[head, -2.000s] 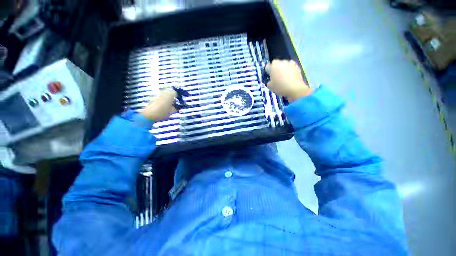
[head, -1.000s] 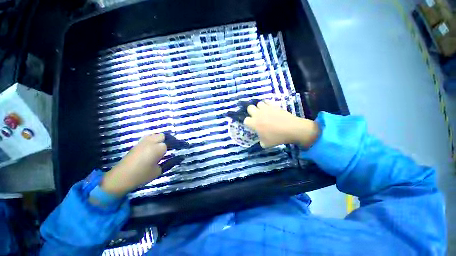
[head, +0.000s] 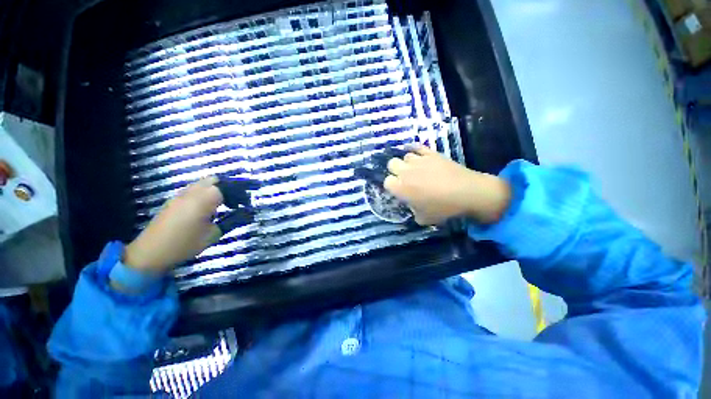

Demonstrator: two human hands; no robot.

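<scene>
Silver strip-shaped workpieces [head: 304, 117] lie in long rows in the large black tote tray [head: 499, 101], with a few upright columns at the right. The round parts dish [head: 385, 204] rests on the rows at lower right, partly hidden by my right hand [head: 429, 185]. My right hand's black-cotted fingertips are over the dish's upper left edge; whether they pinch a part cannot be told. My left hand [head: 183, 222] is over the rows at lower left, its black-cotted thumb and finger apart, with no part visible between them.
A white control box [head: 27, 183] with coloured buttons stands at the left edge. Another tray with silver rows [head: 193, 370] shows at lower left. Grey floor lies to the right, with cartons [head: 690, 27] at the upper right corner.
My right hand has moved from the right-hand columns to the dish and stays there. My left hand has shifted to lower left over the rows. The view has moved closer to the tray.
</scene>
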